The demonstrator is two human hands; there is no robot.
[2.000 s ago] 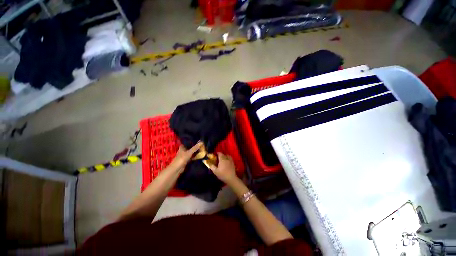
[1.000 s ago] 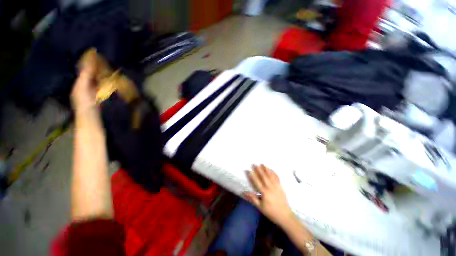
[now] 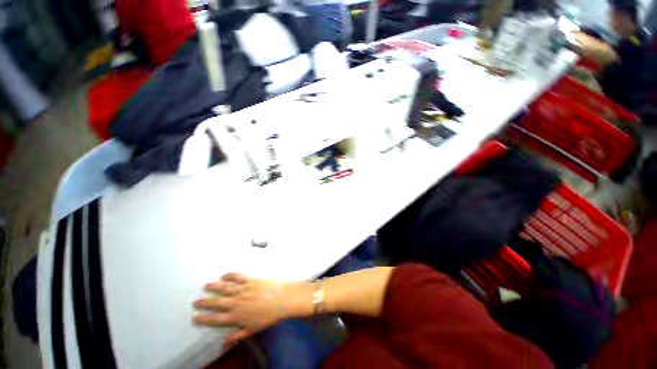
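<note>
My right hand (image 3: 238,306) lies palm down on the near edge of the white sewing table (image 3: 166,238), fingers apart, holding nothing. My left hand is out of the picture. Black strips (image 3: 90,288) lie side by side at the table's left end, left of my right hand. The white sewing machine (image 3: 338,108) stands beyond the hand, slightly blurred. Red-handled snips (image 3: 336,176) lie under its arm. A small dark object (image 3: 259,243) lies on the table between hand and machine.
Black cloth (image 3: 461,209) hangs over red crates beside the table, with another red crate (image 3: 576,230) at right. More black cloth (image 3: 180,94) lies behind the machine. A flat dark rectangle (image 3: 436,133) is at the machine's right end. Another person (image 3: 627,65) is at upper right.
The view has swung right along the table. My left hand, last seen raised with a tan item and black cloth, has left the picture. My right hand has come from the crate onto the table.
</note>
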